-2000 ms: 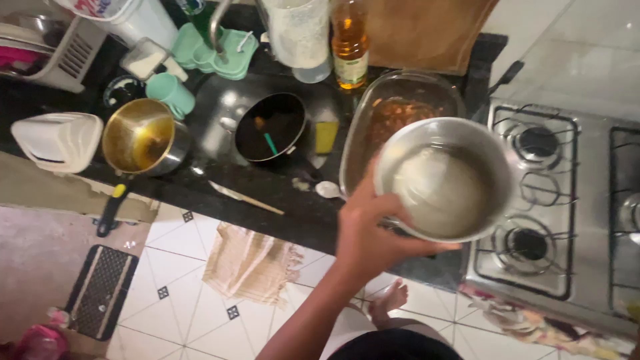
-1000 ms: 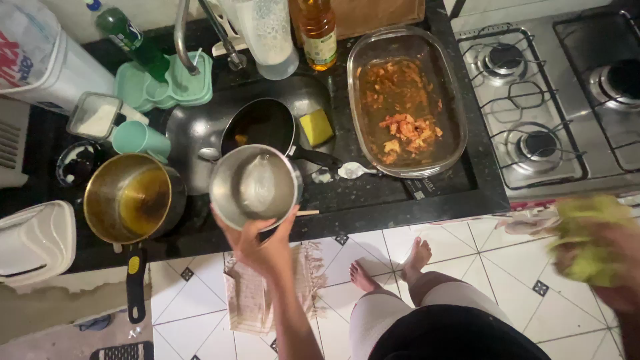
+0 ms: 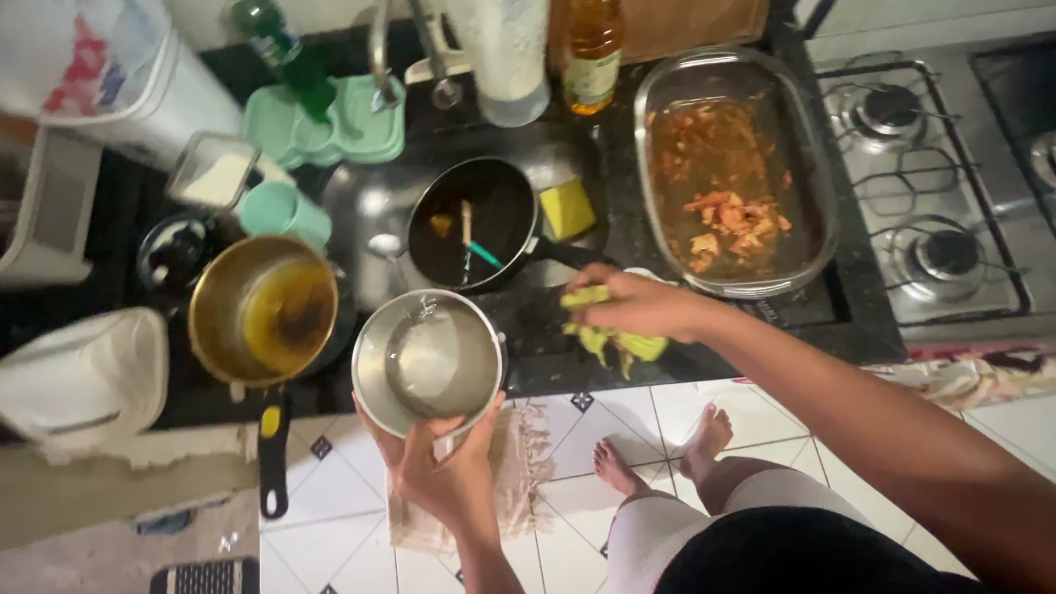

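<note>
My left hand (image 3: 445,462) grips a round metal pot (image 3: 427,363) with a little clear liquid in it, at the counter's front edge. My right hand (image 3: 631,305) is closed on a crumpled yellow-green cloth (image 3: 619,342), over the counter beside the handle of a black frying pan (image 3: 472,223). That pan lies in the steel sink with dark liquid and a teal-tipped utensil inside. A yellow sponge (image 3: 568,209) sits right of it. Left of my left hand, a saucepan (image 3: 264,312) holds yellowish residue.
A glass baking dish (image 3: 737,169) with reddish food stands right of the sink, beside the gas stove (image 3: 924,181). Behind are a faucet (image 3: 379,58), an amber bottle (image 3: 592,58) and a mint egg tray (image 3: 363,120). A turquoise cup (image 3: 285,216) and white container (image 3: 82,375) are at left.
The pot has moved from over the baking dish to the left, near the saucepan. My right hand has brought the cloth from the stove side to the counter in front of the sink.
</note>
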